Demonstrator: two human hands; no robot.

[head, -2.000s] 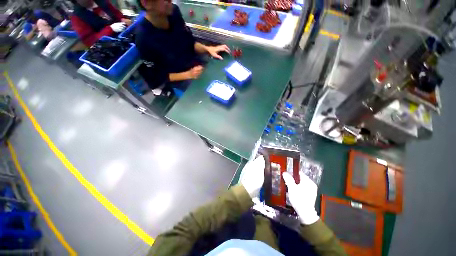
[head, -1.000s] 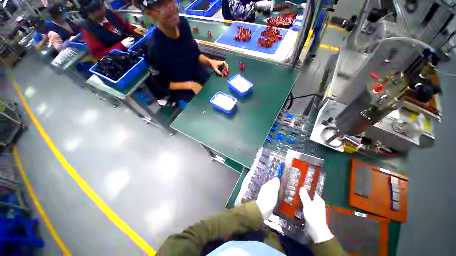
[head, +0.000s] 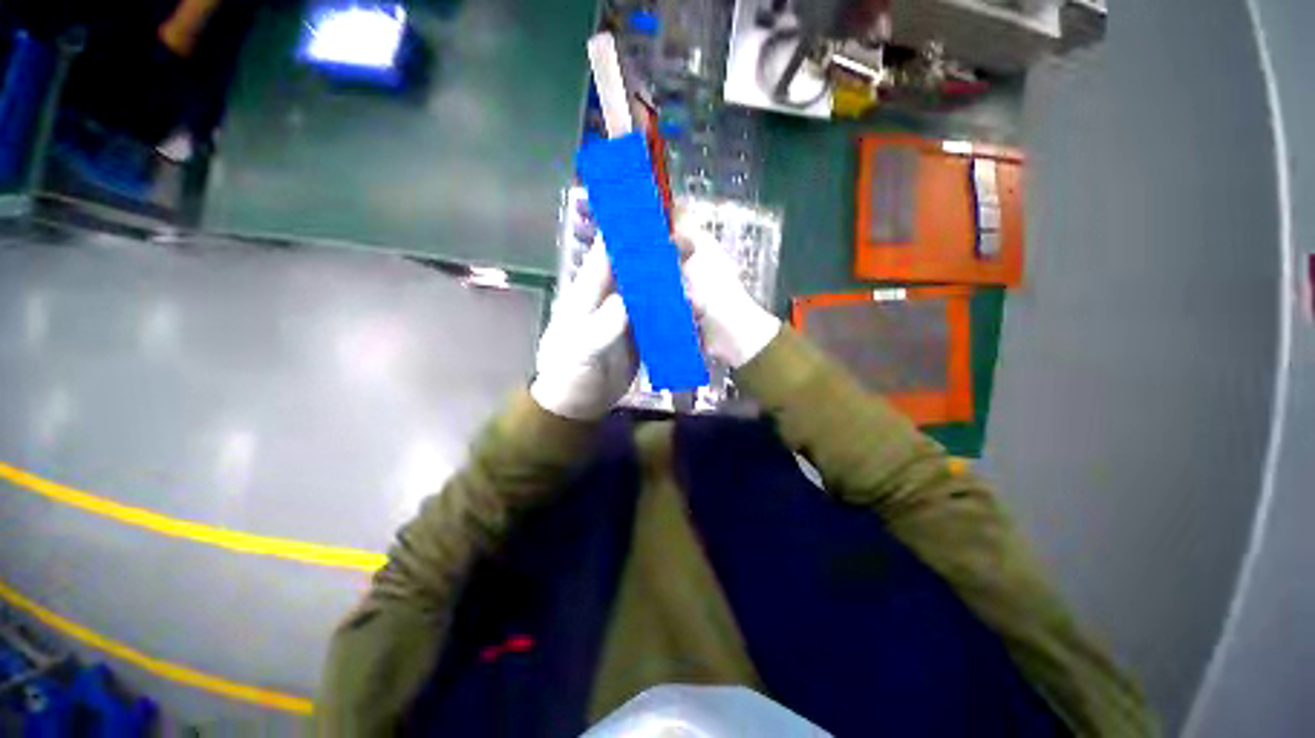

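Observation:
A long bright blue block [head: 643, 263] lies tilted in front of me, with a pale strip [head: 610, 84] sticking out past its far end. A narrow orange-red edge [head: 661, 162] shows along its right side. My left hand [head: 587, 343], in a white glove, holds it from the left. My right hand [head: 725, 300], also gloved, holds it from the right. The fingers are partly hidden by the block. A clear tray [head: 756, 239] shows beneath and around the hands; its contents are blurred.
Two orange fixture plates [head: 940, 414] [head: 871, 270] with grey centres lie on the green bench to the right. Behind are a grey parts tray [head: 698, 94] and a white machine base [head: 764, 72]. A blue box with white contents [head: 355, 41] and a person's arm [head: 185, 26] are at upper left.
The view has turned downward. The jig, earlier showing its orange face with grey parts, now shows a blue face and stands tilted between both hands.

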